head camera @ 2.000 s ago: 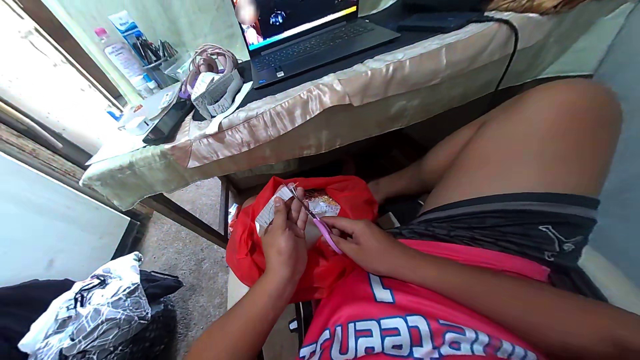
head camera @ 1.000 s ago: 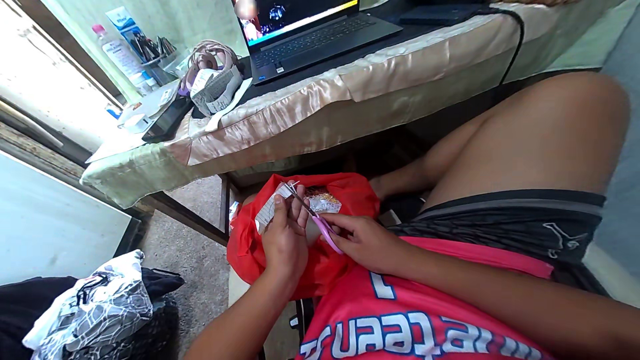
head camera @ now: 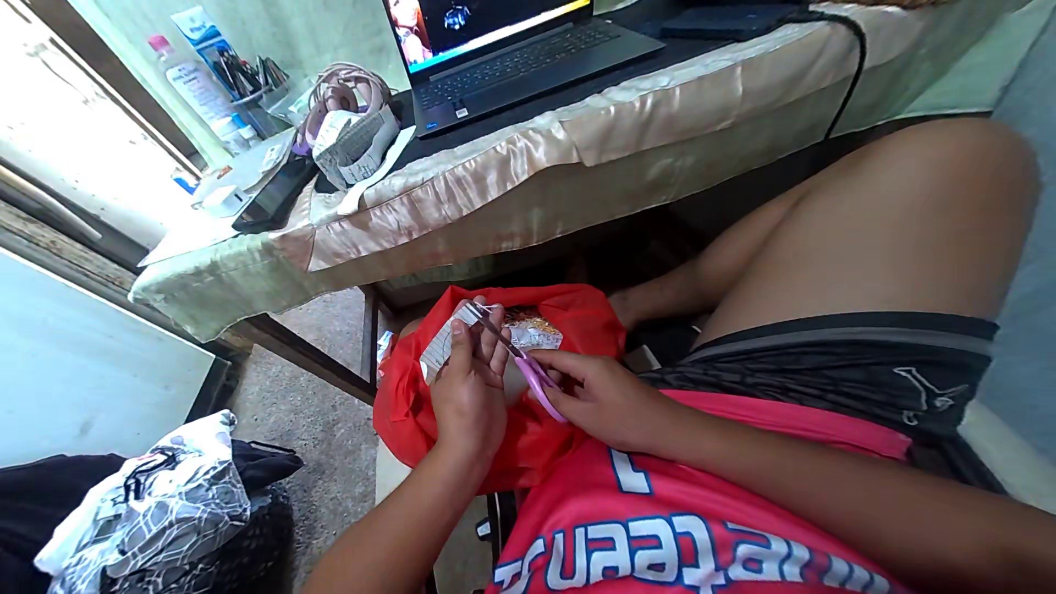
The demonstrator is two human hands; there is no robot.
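My right hand (head camera: 598, 396) is closed around the purple handles of a pair of scissors (head camera: 536, 384). Their metal blades point up and left, reaching the fingers of my left hand (head camera: 472, 384). That hand holds a pale piece of paper or card (head camera: 441, 338) with printed lines, and a thin white strip shows at the blade tips. Whether the blades touch the strip cannot be told. Both hands are over an open red bag (head camera: 404, 412) in my lap area, and a shiny, patterned packet (head camera: 535, 334) shows inside it.
Above the bag runs the cloth-covered edge of a table (head camera: 495, 181). On it stand a laptop (head camera: 528, 70), a roll of fabric-like straps (head camera: 351, 124), a bottle (head camera: 194, 82) and a holder of pens (head camera: 260, 99). Clothes or bags (head camera: 165, 503) lie at the lower left.
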